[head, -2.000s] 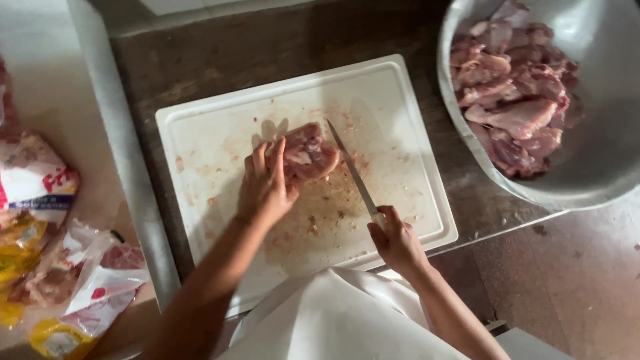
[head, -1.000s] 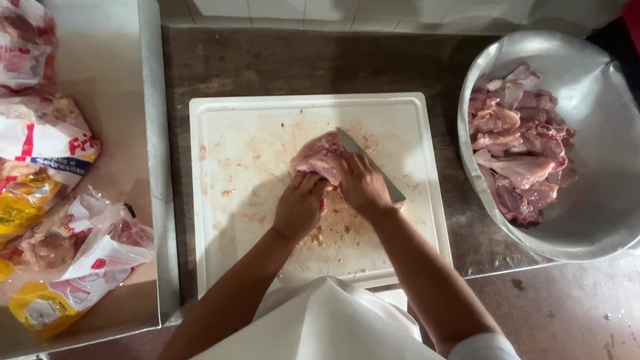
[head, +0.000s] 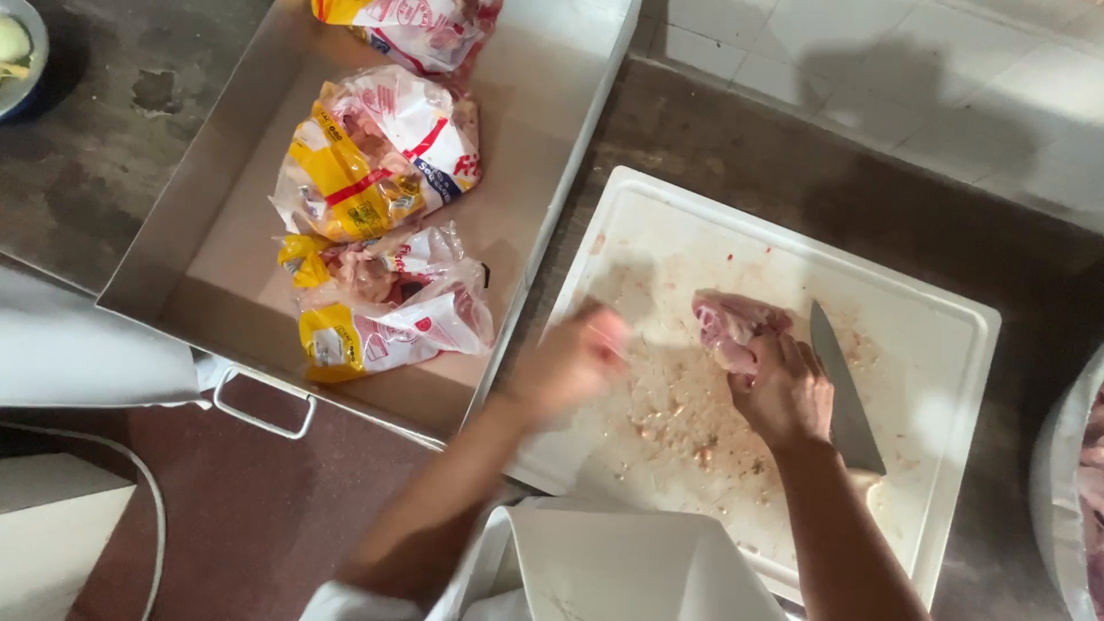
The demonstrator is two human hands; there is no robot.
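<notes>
A piece of raw chicken lies on the white plastic cutting board, among wet scraps. My right hand grips its lower right side. Just right of that hand a kitchen knife lies on the board, its handle partly hidden by my wrist. My left hand is blurred and away from the chicken, over the board's left edge. Something pinkish shows at its fingers; whether it holds anything cannot be told.
Left of the board is a deep metal tray with several plastic bags of raw chicken. A metal basin with meat stands at the far right. A tiled wall rises behind. A bowl is at the upper left.
My left hand has left the chicken and moved left. The knife, in my right hand two seconds ago, now lies on the board. The view has swung left.
</notes>
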